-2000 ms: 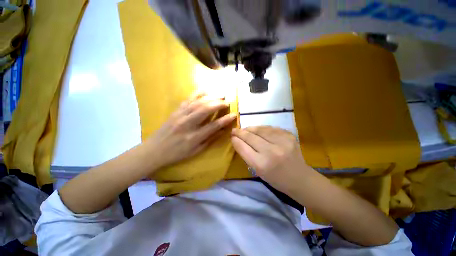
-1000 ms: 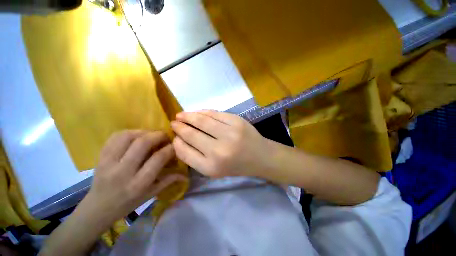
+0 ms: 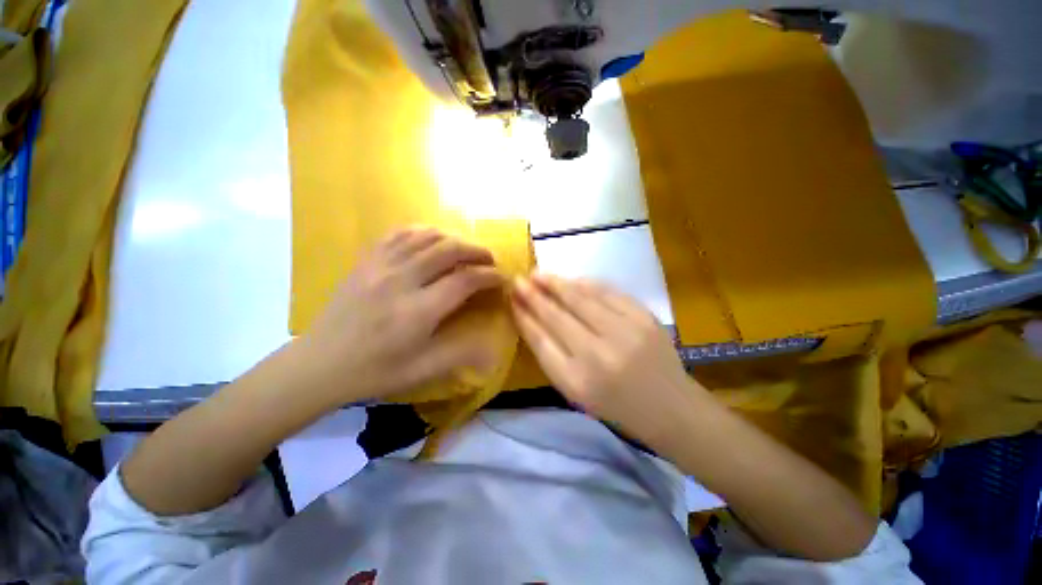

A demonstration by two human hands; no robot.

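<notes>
A mustard-yellow cut panel [image 3: 343,194] lies left of the needle area, its near end lifted and folded toward my body. My left hand [image 3: 406,309] lies on it with bent fingers, fingertips at the panel's right edge, slightly blurred. My right hand [image 3: 594,343] pinches the same edge from the right, fingertips close to the left hand's. The sewing machine head [image 3: 566,97] stands above; glare hides the needle and presser foot. A darker yellow panel [image 3: 777,194] with a seam line lies flat to the right.
Long yellow strips [image 3: 80,217] hang over the table's front edge [image 3: 171,402] at far left. Scissors or snips with a yellow handle [image 3: 1000,234] lie at far right. A crumpled yellow pile [image 3: 983,383] and a blue bin [image 3: 983,503] are below the edge at right.
The head view tilted down toward the hands, then came back to the machine. The hands stay at the panel's edge; its near end is now gathered and twisted more narrowly than two seconds ago.
</notes>
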